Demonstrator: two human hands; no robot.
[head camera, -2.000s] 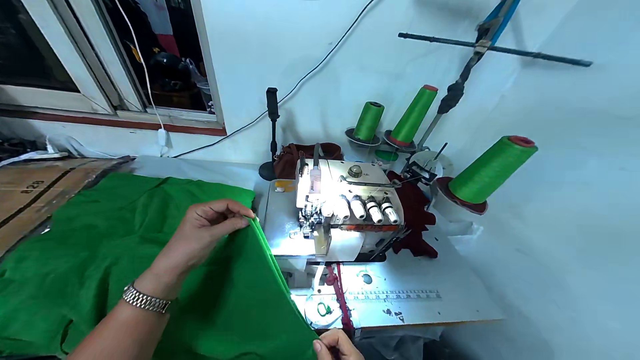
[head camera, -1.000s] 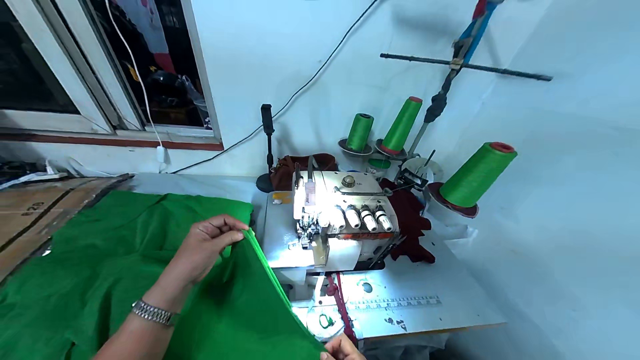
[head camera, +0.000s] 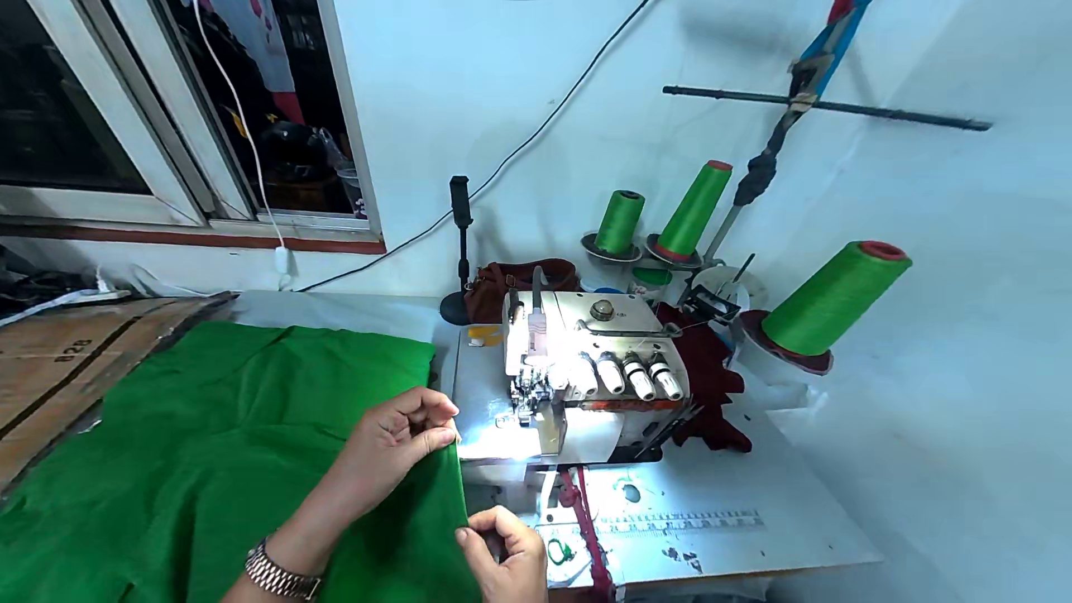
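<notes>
Green fabric (head camera: 243, 452) spreads over the left of the table, its right edge beside an overlock sewing machine (head camera: 599, 360). My left hand (head camera: 402, 444), with a metal-band watch on the wrist, pinches that edge between thumb and fingertips, just left of the machine's lit needle area. Lower down, near the bottom of the view, my right hand (head camera: 507, 557) pinches the same edge between thumb and forefinger. The edge runs nearly straight between the two hands. The fabric's near part is cut off by the frame.
Green thread cones (head camera: 837, 297) stand behind and right of the machine. Dark red cloth (head camera: 708, 385) lies at its right side, and a dark red strip (head camera: 590, 528) hangs in front. Flattened cardboard (head camera: 75, 352) is at the left. A brown bag (head camera: 519, 289) sits behind the machine.
My right hand has moved up and left along the fabric edge, nearer to my left hand. The stretch of edge between the hands is shorter and more upright.
</notes>
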